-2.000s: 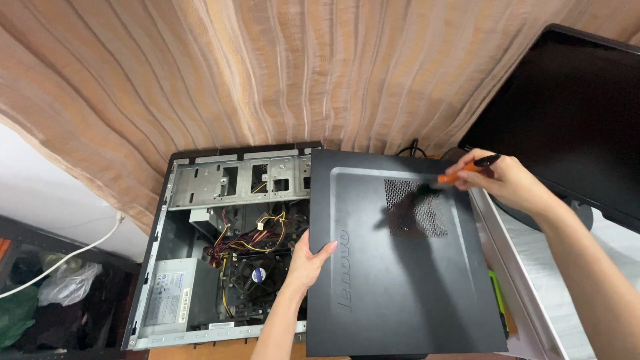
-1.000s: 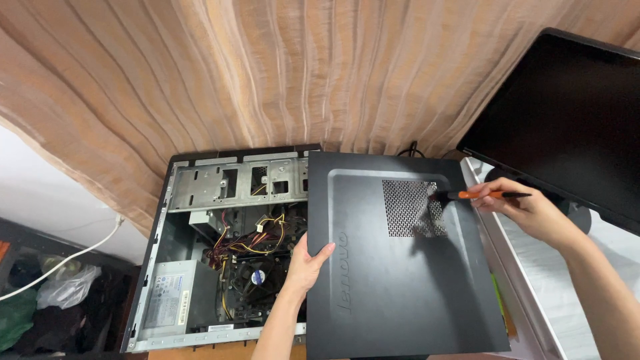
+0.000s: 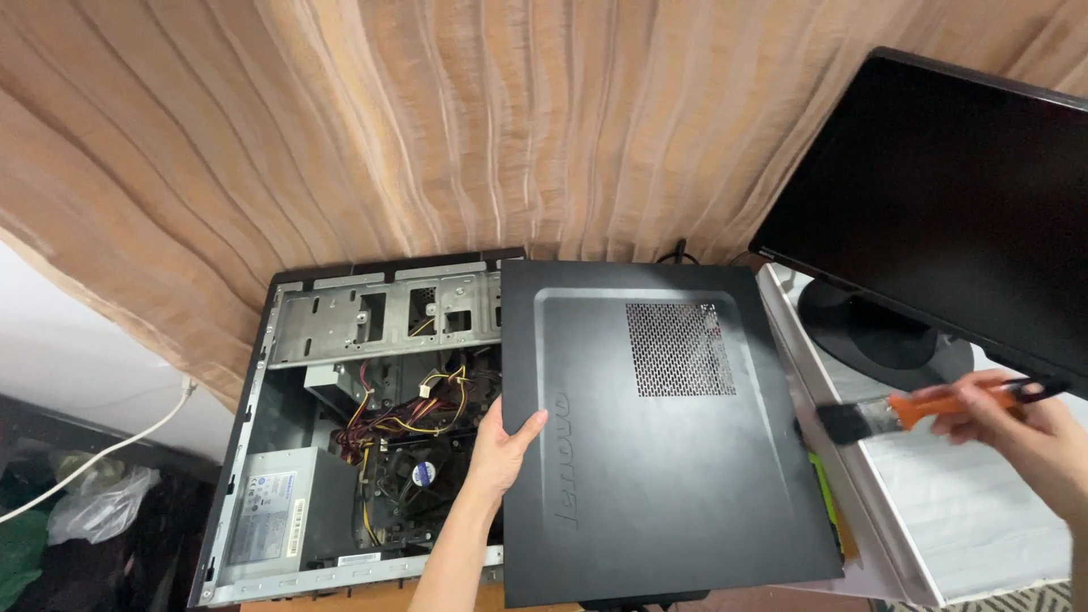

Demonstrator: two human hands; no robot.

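Note:
My left hand grips the left edge of a black Lenovo computer side panel, thumb on its face. The panel has a perforated vent in its upper part and covers the right part of an open computer case. Inside the case show a power supply, a CPU fan and bundled cables. To the right of the panel, my right hand holds a brush with an orange handle; its dark bristles point left, apart from the panel.
A monitor on a round black stand is at the right, behind a raised white edge. Beige curtains hang behind the case. At the left are a white cable and a clear plastic bag.
My right hand and the brush have moved right, away from the vent, to beyond the panel's right edge. My left hand keeps its hold on the panel's left edge.

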